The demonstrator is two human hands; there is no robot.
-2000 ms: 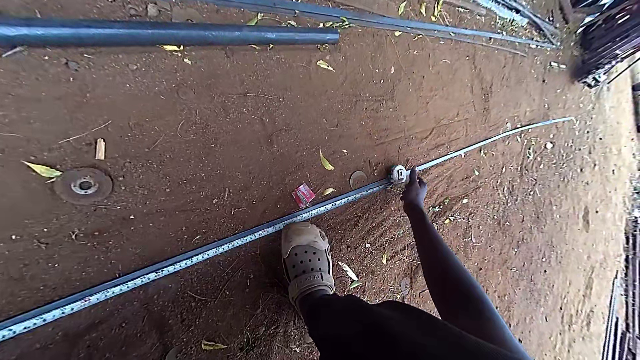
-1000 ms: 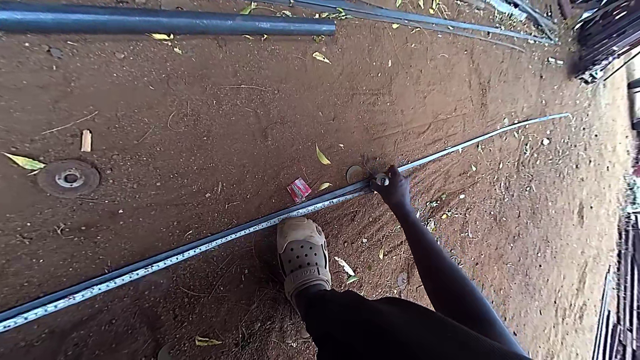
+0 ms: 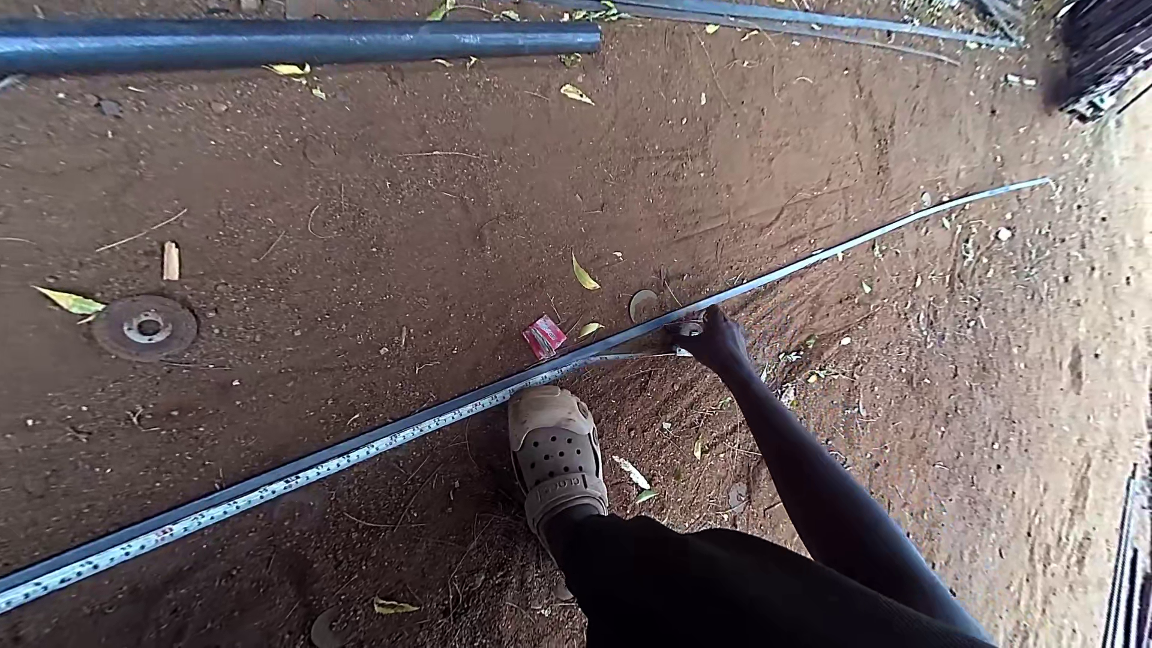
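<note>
A long thin metal bar (image 3: 774, 277) lies across the dirt, from the lower left to the upper right. Along its near side runs the extended blade of a tape measure (image 3: 360, 454), bearing marks. My right hand (image 3: 715, 342) is closed on the tape measure's case (image 3: 688, 328), just beside the bar and right of my foot. Between the foot and the case the blade stands a little apart from the bar. A beige and brown clog (image 3: 556, 441) on my foot touches or nearly touches the blade. My left hand is out of view.
A thick dark pipe (image 3: 297, 43) lies at the upper left, with thin metal bars (image 3: 810, 16) beyond it. A worn grinding disc (image 3: 146, 328) lies at the left. A red packet (image 3: 544, 337) and a round disc (image 3: 643, 306) lie by the bar. Stacked metal (image 3: 1107, 54) is at the upper right.
The tape case was on the bar beside my hand; it is now off the bar's near side, and the blade near it has come away from the bar.
</note>
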